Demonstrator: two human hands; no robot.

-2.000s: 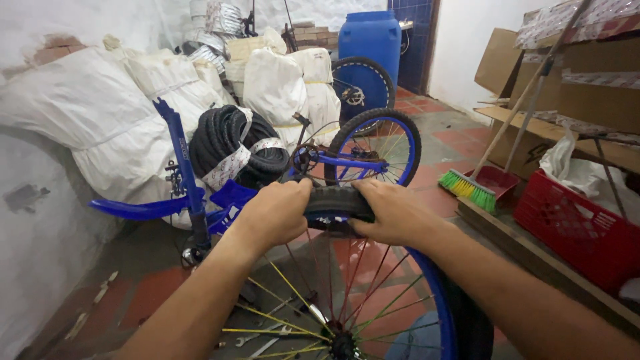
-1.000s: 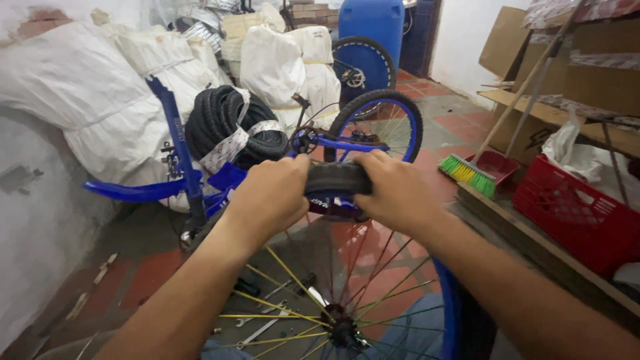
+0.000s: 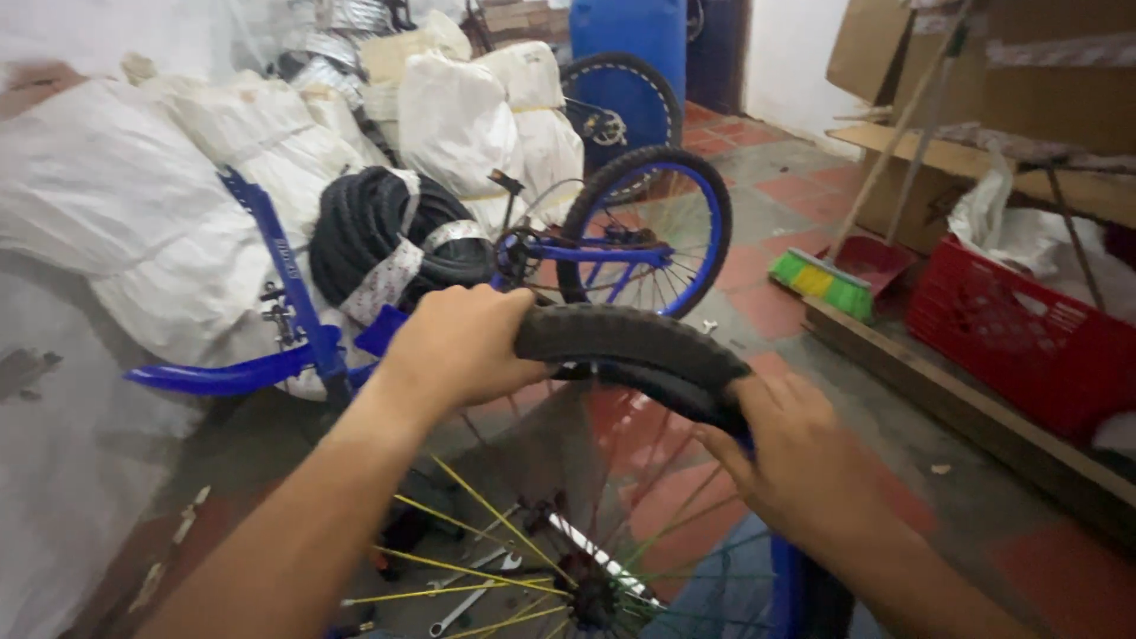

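Note:
A bicycle wheel with a blue rim and yellow and dark spokes stands upright before me, its hub (image 3: 590, 590) low in the view. My left hand (image 3: 466, 342) grips the black tire (image 3: 635, 342) at the upper left. Around the tire farther right is my right hand (image 3: 790, 444), its thumb on the inner side. Between the hands the tire stands away from the rim, and a dark strip that looks like an inner tube (image 3: 666, 395) shows beneath it. Behind the wheel lies a blue bicycle frame (image 3: 288, 284) with its rear wheel (image 3: 719, 231) attached.
Wrenches (image 3: 470, 603) lie on the tiled floor below the spokes. A coil of black tires (image 3: 355, 231) leans on white sacks (image 3: 195, 177) at the left. To the right are a broom (image 3: 821, 284), a wooden beam (image 3: 967, 399), a red crate (image 3: 1021, 346) and cardboard boxes (image 3: 1056, 89).
My hands were close together at the top of the tire. My right hand has moved right and down along it, and a longer stretch of tire now shows between them.

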